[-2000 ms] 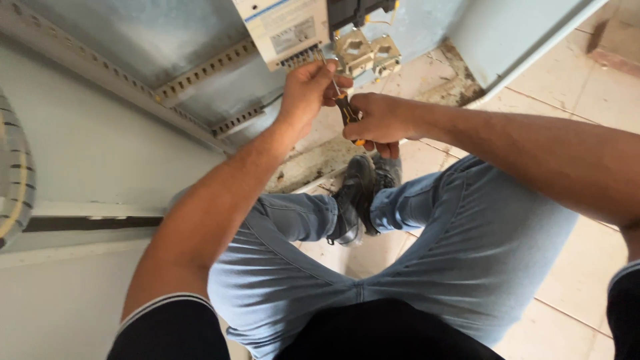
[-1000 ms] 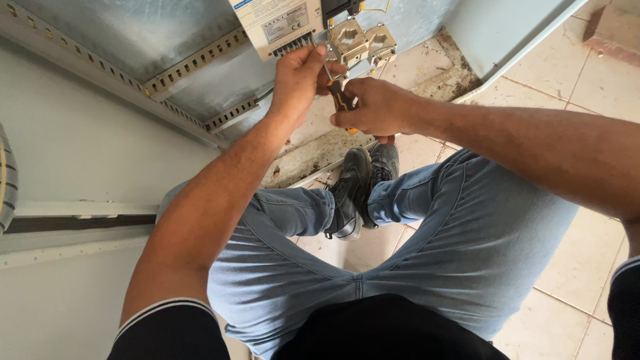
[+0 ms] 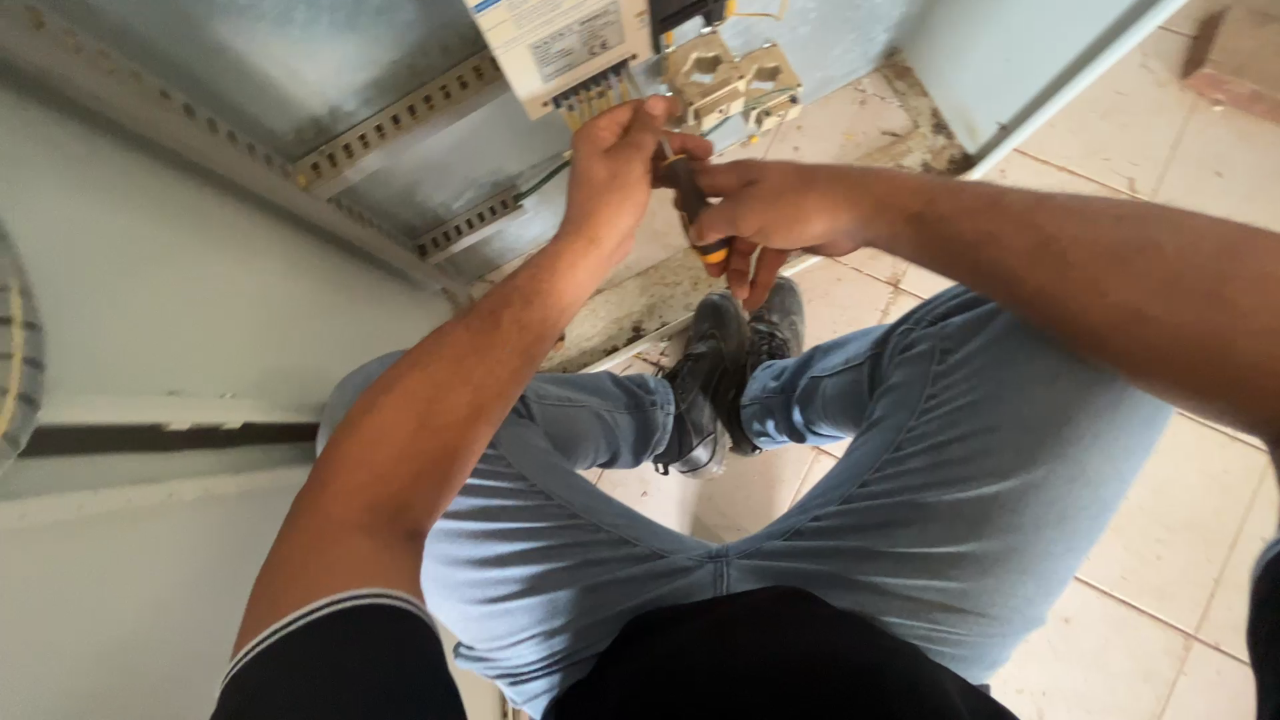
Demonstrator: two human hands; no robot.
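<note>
My right hand (image 3: pixel 775 210) is closed around the black and orange handle of a screwdriver (image 3: pixel 697 210), whose shaft points up and left. My left hand (image 3: pixel 625 160) is at the shaft end with thumb and fingers pinched together; what lies between them is hidden. Just above my left hand is a white electrical device (image 3: pixel 565 50) with a printed label and a row of wired terminals (image 3: pixel 600 90) along its lower edge. To the right of the terminals sit beige current transformers (image 3: pixel 705 75), close to my fingertips.
Perforated metal rails (image 3: pixel 400 125) cross the cabinet's back at the left. A dirty cabinet sill (image 3: pixel 640 300) runs below my hands, beside my black shoes (image 3: pixel 710 370). A ribbed coil (image 3: pixel 15 340) is at the far left. A brick-like block (image 3: pixel 1240 60) lies on the tiled floor.
The screwdriver stays in my right hand, with its handle tilting slightly differently. My left hand remains by the terminals.
</note>
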